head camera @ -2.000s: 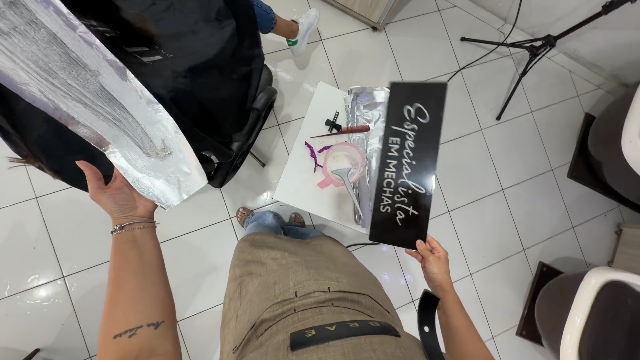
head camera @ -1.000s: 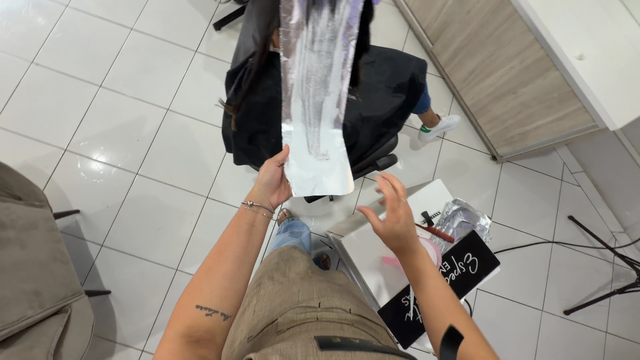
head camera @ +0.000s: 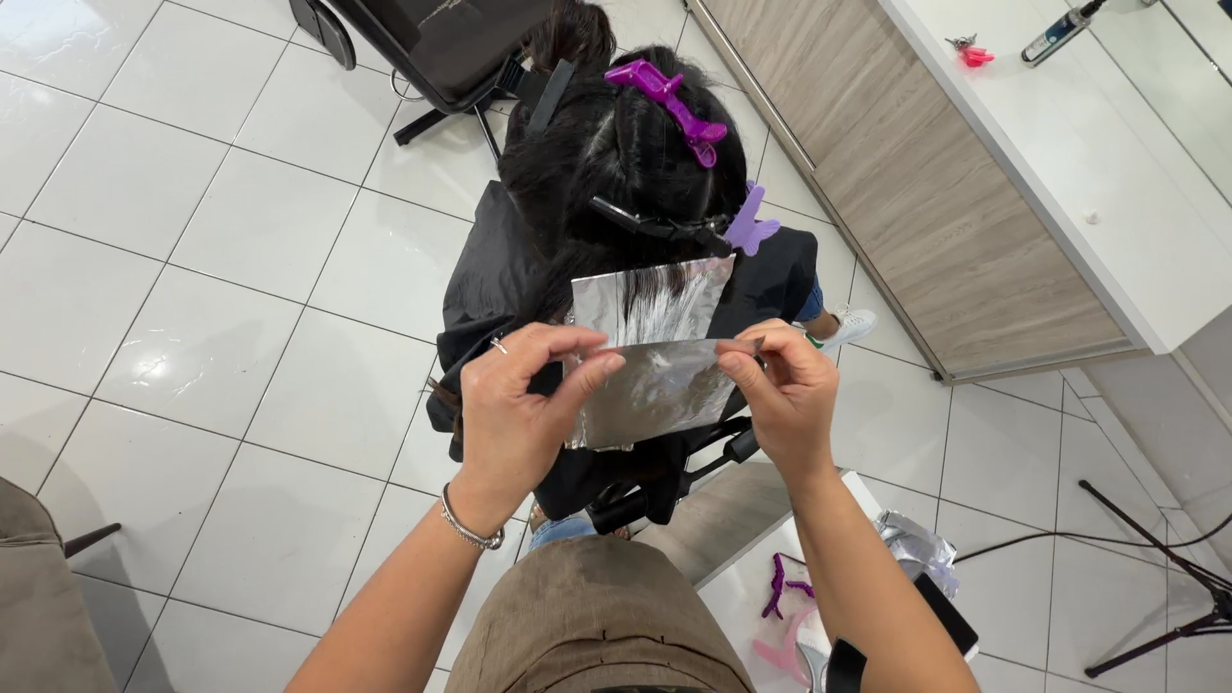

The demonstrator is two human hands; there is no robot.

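A sheet of aluminium foil [head camera: 654,395] lies under dark hair strands coated with white product [head camera: 664,306], its lower part folded upward. My left hand [head camera: 525,395] pinches the left end of the fold between thumb and fingers. At the right end, my right hand [head camera: 784,395] pinches the fold the same way. Above the foil is a seated person's dark-haired head [head camera: 626,144], seen from above. Its hair is sectioned with a magenta clip [head camera: 674,111], a lilac clip [head camera: 749,221] and black clips [head camera: 547,96]. A black cape [head camera: 500,250] covers the person's shoulders.
A white cart top [head camera: 736,597] at lower right holds purple clips [head camera: 776,585], a pink bowl [head camera: 797,645] with a brush, crumpled foil [head camera: 914,549] and a black plate [head camera: 948,616]. A white counter [head camera: 1088,164], a black chair [head camera: 433,38] and a tripod [head camera: 1155,606] stand around.
The black lettered plate was in my right hand two seconds ago and lay on the cart one second ago. Both hands now grip the foil, which hung open and unfolded before.
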